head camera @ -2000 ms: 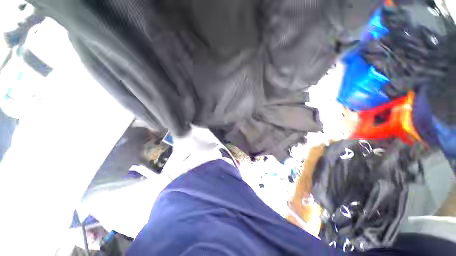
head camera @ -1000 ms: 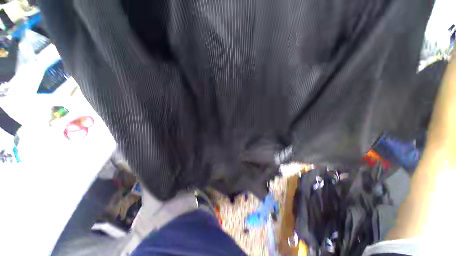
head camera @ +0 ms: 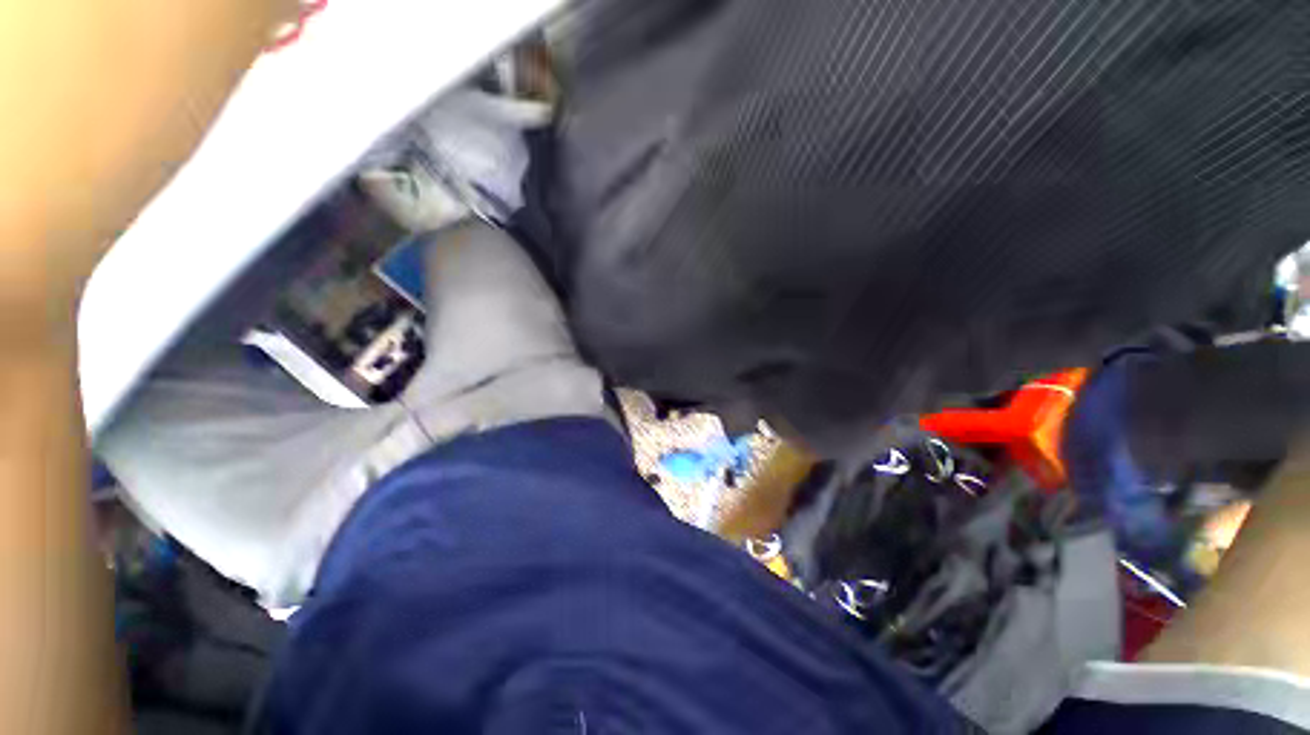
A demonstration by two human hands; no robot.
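Note:
A long black garment piece (head camera: 920, 201) with fine grey ribs hangs across the upper middle and right of the view. Its lower edge hangs over the floor and the dark bundle. A bare left forearm, blurred and very near the camera, runs down the left edge; my left hand is outside the picture. Part of my right forearm shows at the lower right edge, with a white-edged dark sleeve; my right hand is not in view. What holds the cloth cannot be seen.
The white table edge (head camera: 216, 230) is at upper left, with a bit of red at its top. A shiny black bundle with white loops (head camera: 898, 539) lies low right, near a red-orange plastic thing (head camera: 1027, 425). A blue scrap (head camera: 704, 458) is on the speckled floor.
The black garment has shifted right and now leaves the left side uncovered. The left forearm has come in at the left edge. The right forearm has moved lower at the right. The view has shifted.

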